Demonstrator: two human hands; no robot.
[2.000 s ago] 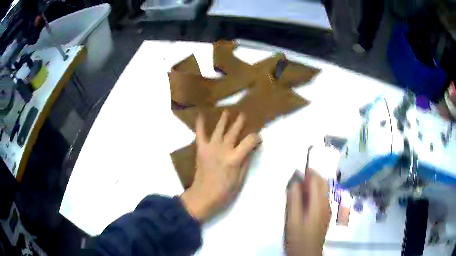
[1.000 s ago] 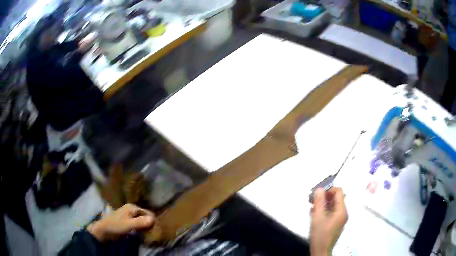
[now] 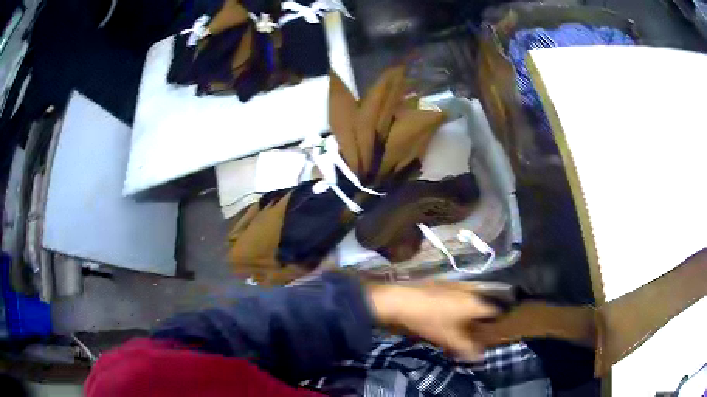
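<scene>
My left hand [image 3: 438,310], blurred, comes from the lower left in a navy sleeve and holds the end of a brown cloth strip [image 3: 655,314]. The strip runs right from the hand, across the gap and over the edge of the white table [image 3: 636,163]. A small dark thing beside my fingers is too blurred to name. My right hand is not in view.
A pale grey tub [image 3: 508,209] holds tied brown and dark bundles [image 3: 267,233]. Another tied bundle [image 3: 244,54] lies on a white box [image 3: 232,128] behind. Black-and-white checked cloth [image 3: 434,372] is at the lap. Part of a looped tool [image 3: 692,381] shows at the lower right corner.
The view has swung left, away from the sewing machine, to the bundles. My left hand still holds the brown strip's end. My right hand has left the picture.
</scene>
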